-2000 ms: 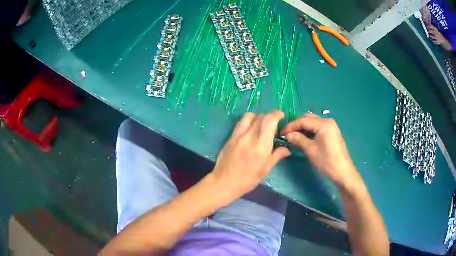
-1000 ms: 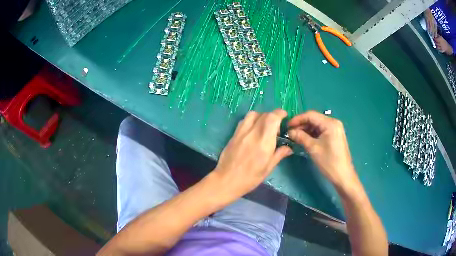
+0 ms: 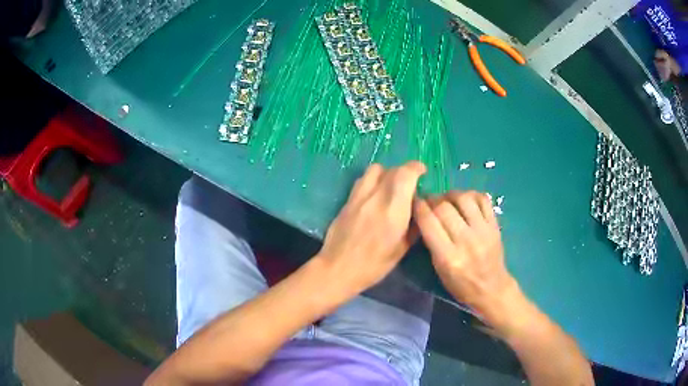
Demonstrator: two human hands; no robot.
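Observation:
My left hand [image 3: 370,226] and my right hand [image 3: 464,245] meet fingertip to fingertip above the bench's near edge. Earlier frames show a thin dark circuit board strip held edge-on in my left fingers; now the closed fingers hide it almost wholly. The fingers of my right hand are bent and press against the left fingertips; whether they hold a small part is hidden. Small white parts [image 3: 498,202] lie just beyond my right hand, with a few more [image 3: 489,163] further up.
One board strip [image 3: 247,81] lies left of green strands [image 3: 324,124]; two joined or touching strips [image 3: 360,68] lie on them. Orange-handled cutters [image 3: 486,64] lie at the far edge. Stacked strips [image 3: 626,203] are right, a large board stack [image 3: 121,26] far left. A red stool [image 3: 56,162] stands below.
My right hand has turned palm-down, its fingers now closed against my left fingertips. The strip between the hands is no longer visible. More white parts show beyond my right hand.

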